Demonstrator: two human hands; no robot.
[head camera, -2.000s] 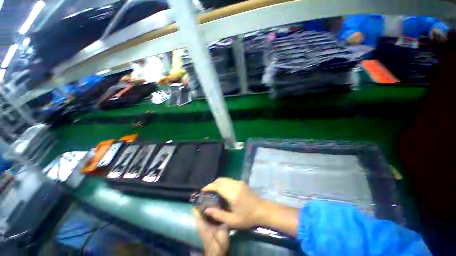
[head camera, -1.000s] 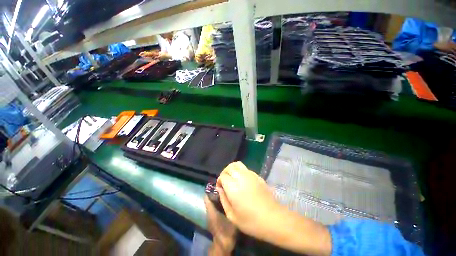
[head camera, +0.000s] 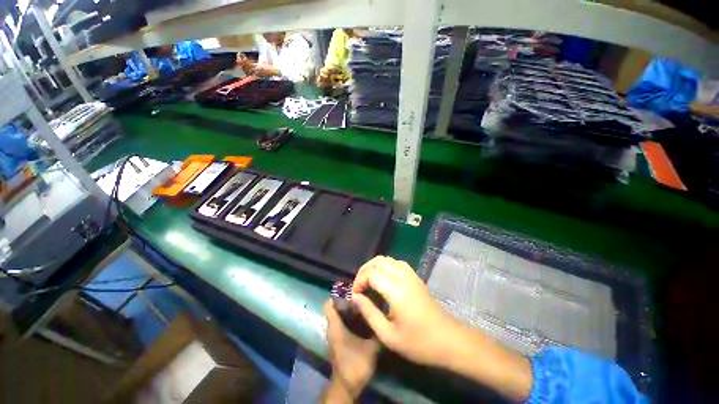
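A dark stack of screens (head camera: 344, 293) with a striped, reddish end is held low in the middle of the view. My left hand (head camera: 349, 351) is around it from below. My right hand (head camera: 406, 304) has its fingers on the stack's top and right side; the fingertips partly hide the stack. The black slotted tray (head camera: 335, 229) lies beyond my hands to the left, with several display modules (head camera: 284, 211) side by side in its left part. The clear blister tray (head camera: 524, 296) lies to the right, behind my right forearm.
A pale metal post (head camera: 407, 126) stands behind the black tray. Orange fixtures (head camera: 180, 177) lie past its far left end. Stacked trays (head camera: 556, 114) stand at the back right. Open cardboard cartons (head camera: 177, 359) are at lower left. Blue-sleeved people work across the bench.
The view has swung right and steadied, so the black tray sits differently in the picture. Both hands stay on the stack; my right fingers have shifted on it.
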